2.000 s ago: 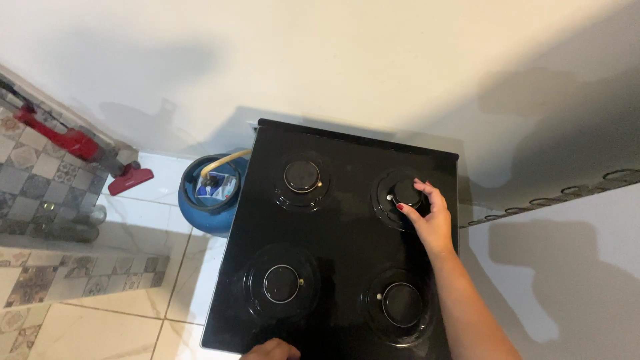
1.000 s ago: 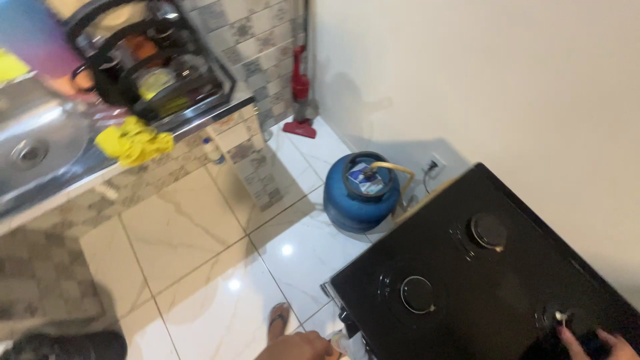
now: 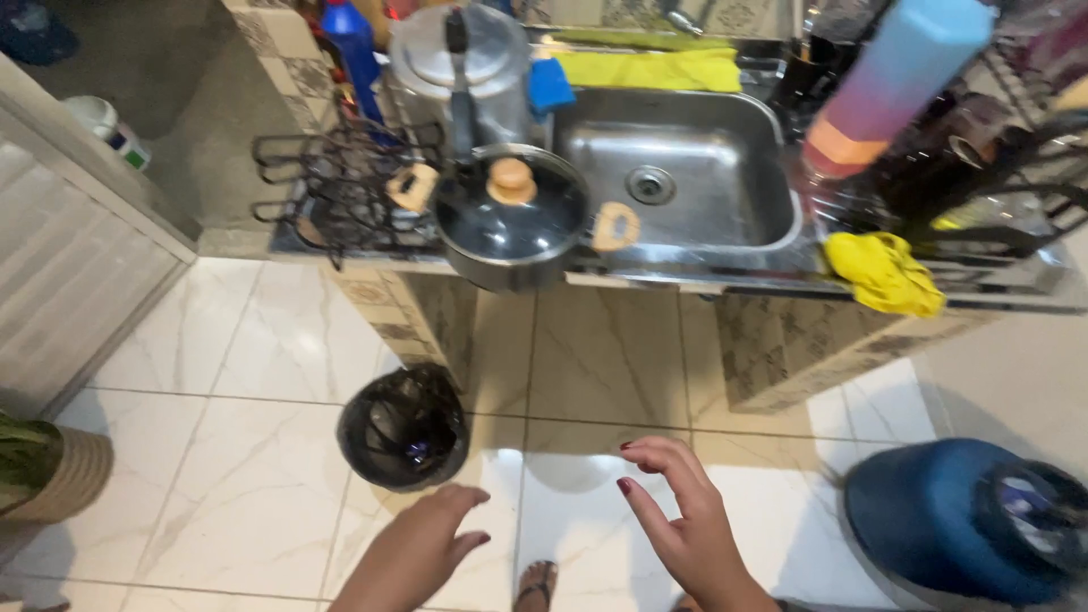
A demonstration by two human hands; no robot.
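My left hand (image 3: 425,540) hangs in the air at lower centre, fingers apart and holding nothing. To its right my right hand (image 3: 684,523), with dark red nails, is also raised and empty, thumb and fingers spread. Beyond both hands stands a counter with a steel sink (image 3: 680,187). A dark pot with a glass lid (image 3: 510,212), wooden knob and wooden handles sits at the counter's front edge, left of the basin. Black stove grates (image 3: 348,187) are piled left of the pot. A large metal pot (image 3: 476,68) stands behind it.
A black-lined bin (image 3: 404,429) stands on the tiled floor near my left hand. A blue gas cylinder (image 3: 943,518) is at lower right. A yellow cloth (image 3: 884,272) hangs over the counter edge, near a tall gradient-coloured bottle (image 3: 901,85). A woven planter (image 3: 72,472) stands at far left.
The view has swung from the black stovetop to the sink counter. My right hand, earlier at a burner, has left the stovetop and is now in the air.
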